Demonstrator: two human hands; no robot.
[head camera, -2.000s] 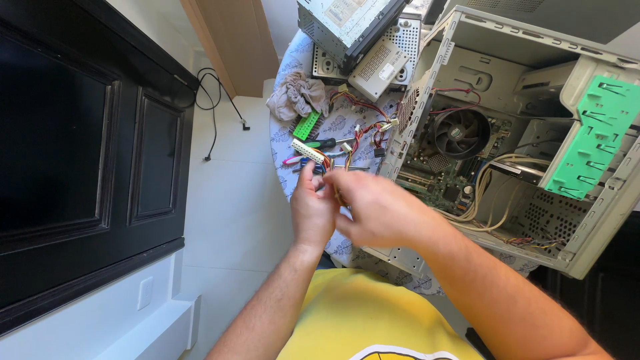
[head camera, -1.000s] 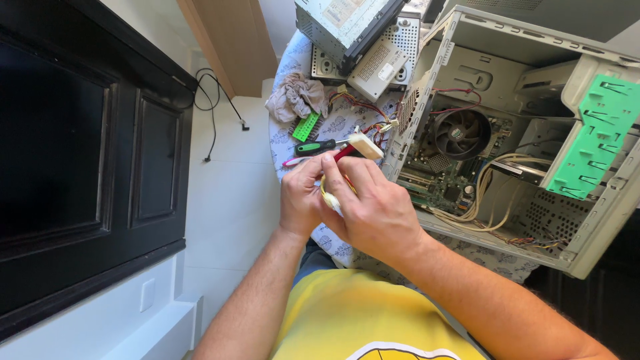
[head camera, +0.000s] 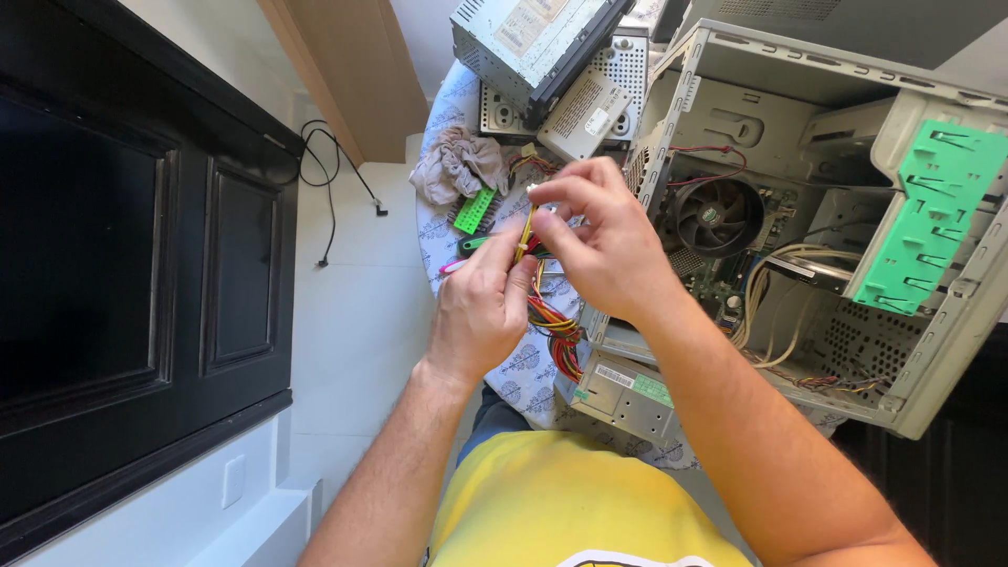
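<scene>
Between the fingers of my left hand (head camera: 484, 311) is a bundle of yellow and dark power cables (head camera: 527, 232) with a small white tie around it. My right hand (head camera: 602, 236) pinches the upper end of the same wires, near a small white connector (head camera: 532, 189). From below my left hand, a thick bunch of red, yellow, black and orange wires (head camera: 561, 335) runs down to a metal power supply unit (head camera: 626, 398). That unit lies at the table's near edge, partly behind my right forearm.
An open computer case (head camera: 795, 370) with a fan (head camera: 717, 216) stands at right. A crumpled cloth (head camera: 461, 165), a green-topped brush-like item (head camera: 476, 211) and a green-black screwdriver handle (head camera: 471, 245) lie left. Metal drive units (head camera: 528, 47) are stacked behind. A black cable (head camera: 335, 189) lies on the floor.
The large white connector seen above my hands a second ago no longer shows there. My right hand has moved up the thin wires, apart from my left. The power supply now shows below the hands.
</scene>
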